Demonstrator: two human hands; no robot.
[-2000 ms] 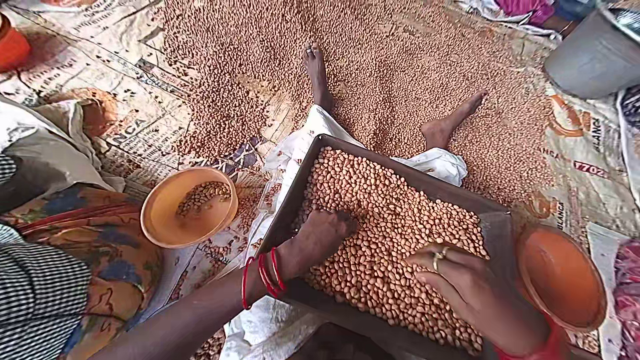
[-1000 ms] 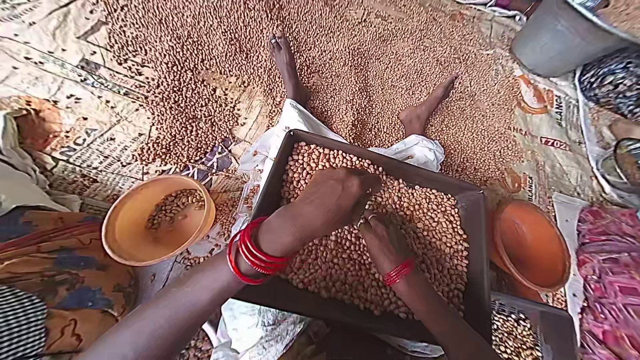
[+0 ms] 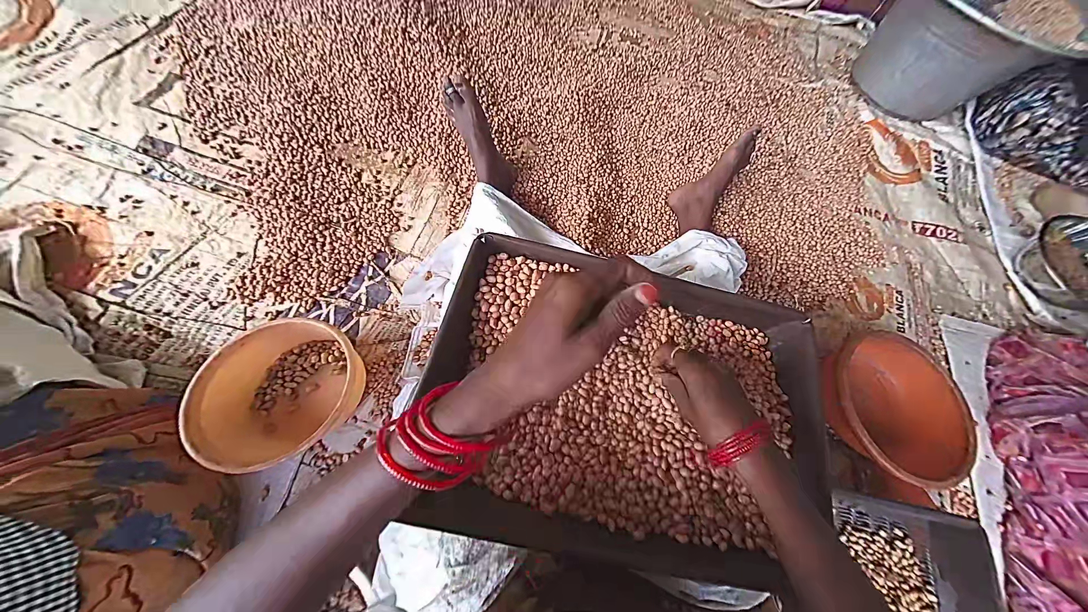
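Note:
A dark rectangular metal tray (image 3: pixel 812 408) holds a layer of small round brown nuts or seeds (image 3: pixel 595 450). My left hand (image 3: pixel 561 327), with red bangles at its wrist, is over the upper left part of the tray, its thumb stretched to the right; its fingertips are partly hidden, so any nuts in it cannot be made out. Lower and to the right, my right hand (image 3: pixel 701 387), wearing a ring and red bangles, is at the nuts with its fingers curled; whether it pinches any is hidden.
An orange bowl (image 3: pixel 195 425) with some nuts stands left of the tray, another orange bowl (image 3: pixel 909 408) at its right. A dark crate (image 3: pixel 960 544) holds pale pieces. Nuts (image 3: pixel 578 110) cover the printed sheet around two bare feet (image 3: pixel 476 136). A grey bucket (image 3: pixel 918 68) stands upper right.
My hands were far apart over the tray two seconds ago, then close together. Now my left hand is a little higher and my right hand has drawn apart from it.

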